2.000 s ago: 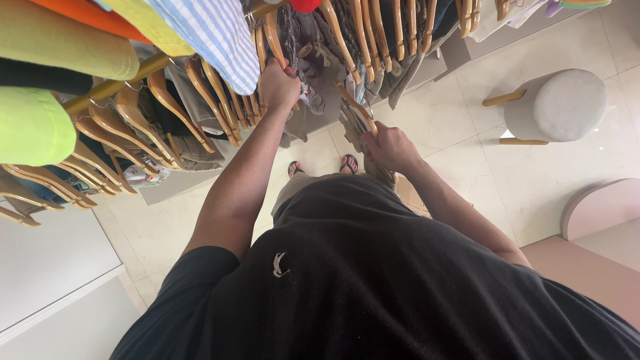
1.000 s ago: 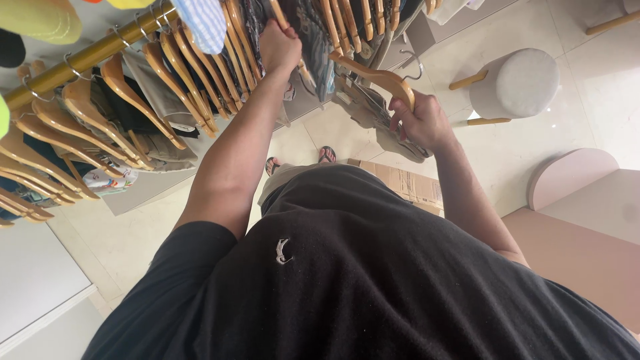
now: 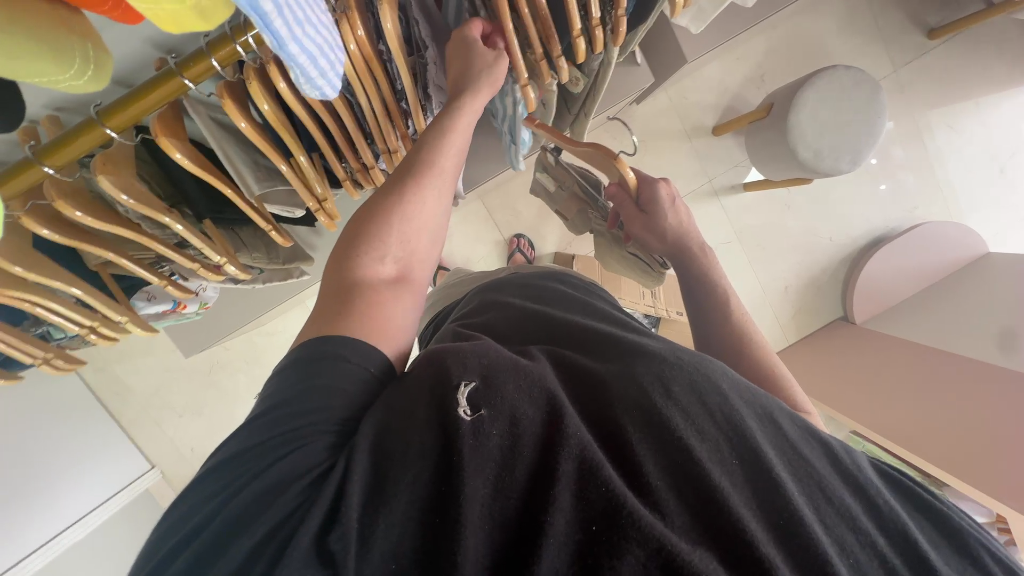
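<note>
My right hand (image 3: 652, 216) grips one end of a wooden clothes hanger (image 3: 588, 150) with its metal hook bare; khaki trousers or shorts (image 3: 564, 196) hang from it, off the rail. Up among the garments on the rack is my left hand (image 3: 478, 60), fingers bent, beside a wooden hanger (image 3: 516, 60); whether it grips a hanger or cloth cannot be told. A light blue striped garment (image 3: 510, 120) hangs just below that hand. Many more wooden hangers (image 3: 192, 168) with clothes line the brass-coloured rail (image 3: 144, 100).
A grey round stool (image 3: 836, 120) with wooden legs stands at the upper right, and a pink rounded panel (image 3: 912, 260) is below it. A cardboard box (image 3: 640, 292) lies on the tiled floor near my feet. Caps and a blue striped cloth (image 3: 300, 40) are above the rail.
My right hand was close to the rack two seconds ago; the hanger with the khaki garment is now farther out from it. My left hand remains among the hanging clothes.
</note>
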